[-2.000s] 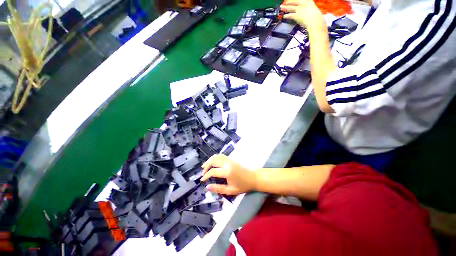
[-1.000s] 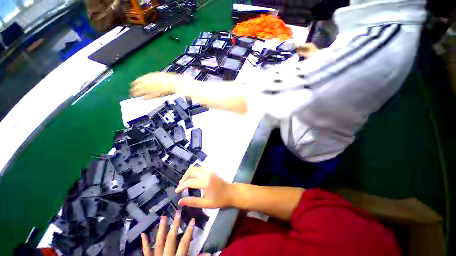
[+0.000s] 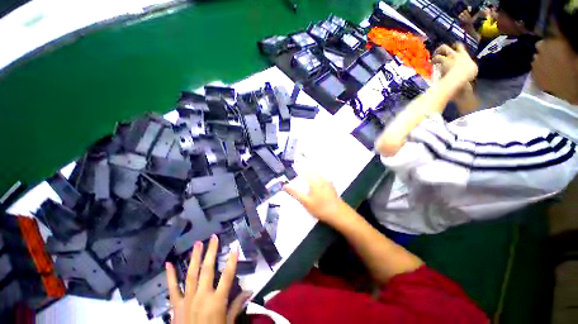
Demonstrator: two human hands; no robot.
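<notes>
Many matte black plastic brackets lie in a loose heap on a white sheet. My left hand comes in from the bottom edge, with its fingers spread over the near side of the heap; its wrist is cut off. I see nothing held in it. My right hand is slightly blurred and reaches in from the right over the white sheet, beside the heap's right edge. Its fingers are apart and nothing shows in it. The undersides of both hands are hidden.
Orange-edged black units lie at lower left. Dark corded units stand on a black mat, beside bright orange pieces. A person in a white striped top sits at right. The green surface runs behind the heap.
The view has shifted, and the heap appears larger. My left hand, out of view at first, is now over the heap. My right hand has moved off it. The neighbour's outstretched arm has drawn back.
</notes>
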